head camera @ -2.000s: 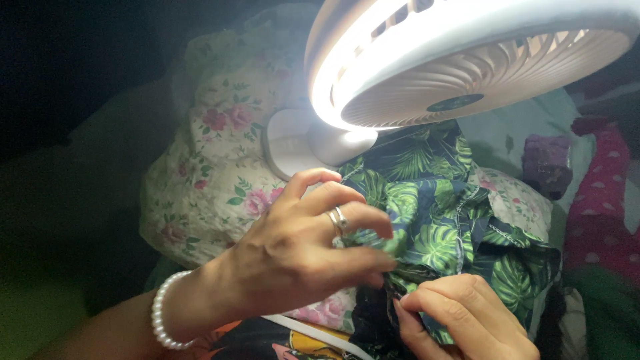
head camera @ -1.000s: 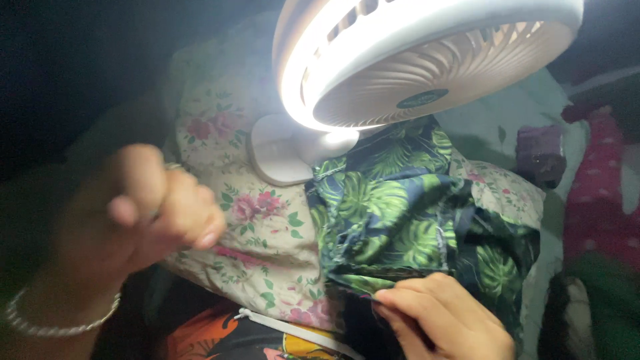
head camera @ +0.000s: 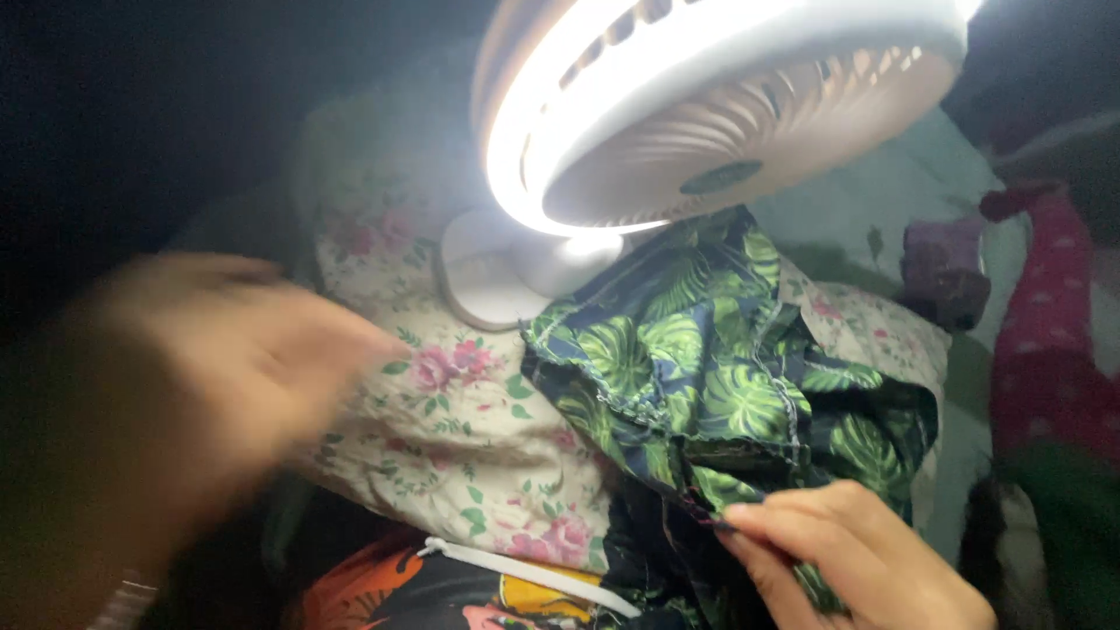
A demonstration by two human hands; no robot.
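Dark blue fabric with green leaf print [head camera: 744, 394] lies bunched over a floral pillow [head camera: 472, 420], its seam stitching showing. At the fabric's lower edge, my right hand [head camera: 849, 551] pinches the cloth between thumb and fingers. My left hand [head camera: 236, 367] is raised at the left, away from the fabric and blurred by motion; whether it holds something thin, such as a thread, cannot be told. Over the pillow stands a white fan with a lit ring light [head camera: 700, 131], its round base [head camera: 481, 271] resting beside the fabric.
The fan head hangs close above the fabric. Black cloth with orange and yellow print and a white drawstring [head camera: 534, 573] is at the bottom. On the right are a small purple object [head camera: 945, 262] and pink dotted fabric [head camera: 1046, 324]. The left side is dark.
My left hand was beside my right hand at the fabric two seconds ago and has moved away to the left. My right hand has stayed on the fabric's edge.
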